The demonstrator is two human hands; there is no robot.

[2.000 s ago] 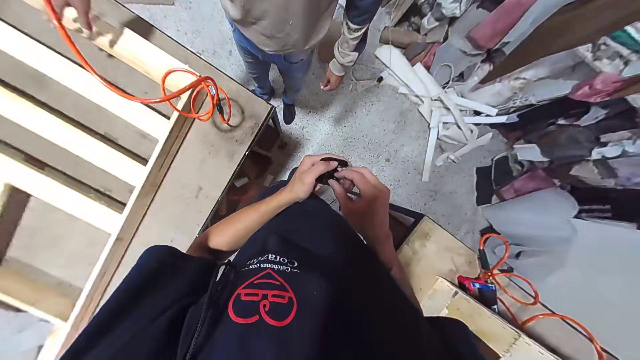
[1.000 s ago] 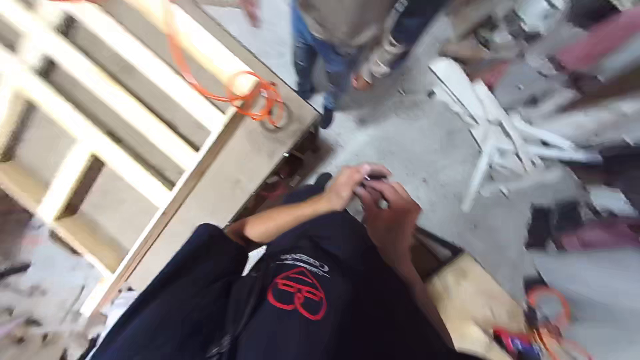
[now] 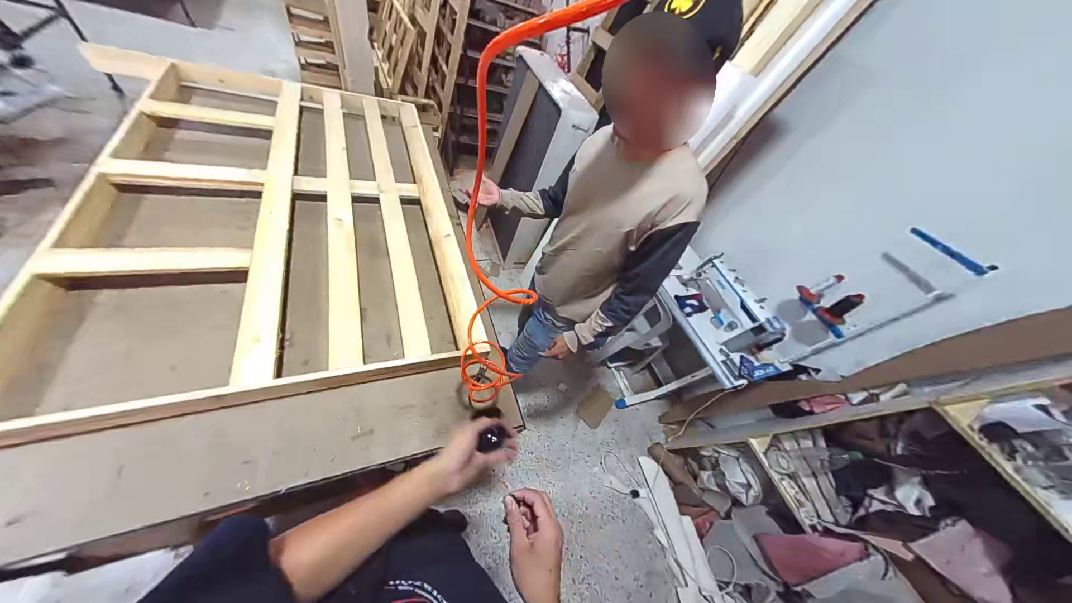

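My left hand [image 3: 477, 452] is raised near the corner of the workbench, its fingers around a small round black object [image 3: 492, 436] whose kind I cannot tell. Lower and to the right, my right hand [image 3: 533, 528] is apart from it with the fingers curled; whether something small sits in them cannot be made out. Just beyond my left hand, an orange air hose [image 3: 494, 368] lies in loops at the corner of a slatted wooden frame [image 3: 260, 314], and its upper part rises toward the top of the view. The frame rests on the workbench [image 3: 251, 456].
A co-worker [image 3: 624, 222] stands beyond the bench corner. To the right are a sewing machine table [image 3: 724, 318] and a large pale tabletop [image 3: 904, 167] with tools. Fabric scraps [image 3: 804, 557] fill wooden bins at lower right. White strips [image 3: 674, 528] lie on the speckled floor.
My hands were together around a small dark thing; now they are apart, with the black object in my left hand. The view has swung up toward the frame and the co-worker.
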